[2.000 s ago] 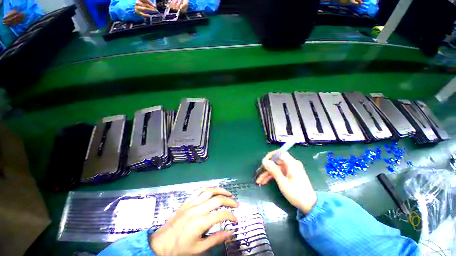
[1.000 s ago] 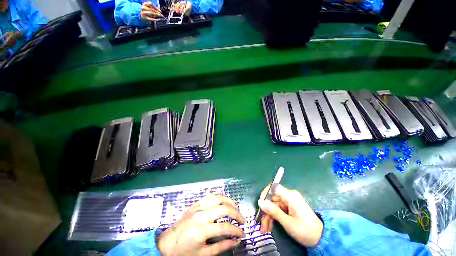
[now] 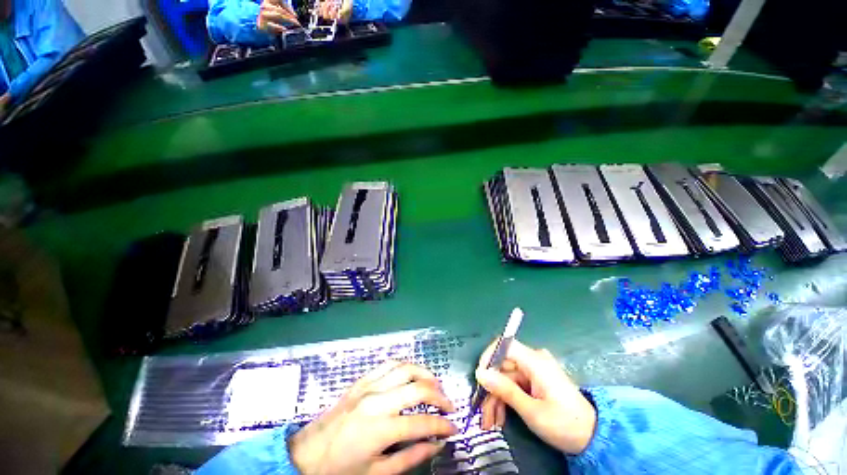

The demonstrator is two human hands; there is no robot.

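My right hand (image 3: 543, 394) is shut on slim silver tweezers (image 3: 499, 355), held like a pen with the tips pointing down at a fanned row of phone frames (image 3: 475, 455). My left hand (image 3: 376, 422) rests at the left side of that row, fingers bent over its upper part; whether it grips a frame cannot be told. The fingers hide part of the row and the tweezer tips are hard to make out. A clear adhesive sheet (image 3: 176, 399) with rows of small dark marks and a white label lies left of and partly under my left hand.
Stacked phone frames stand at left (image 3: 281, 255) and right (image 3: 587, 213). Right of my hand lie a blue heap of small parts (image 3: 655, 301), a black-handled tool (image 3: 738, 348) and a crumpled clear bag (image 3: 817, 357). A brown box (image 3: 46, 343) is at left. A person in blue works opposite over a black tray (image 3: 251, 60).
My right hand came from beside the sheet's right end down to the fanned frames, and the tweezers turned more upright. In the last second both hands have hardly moved.
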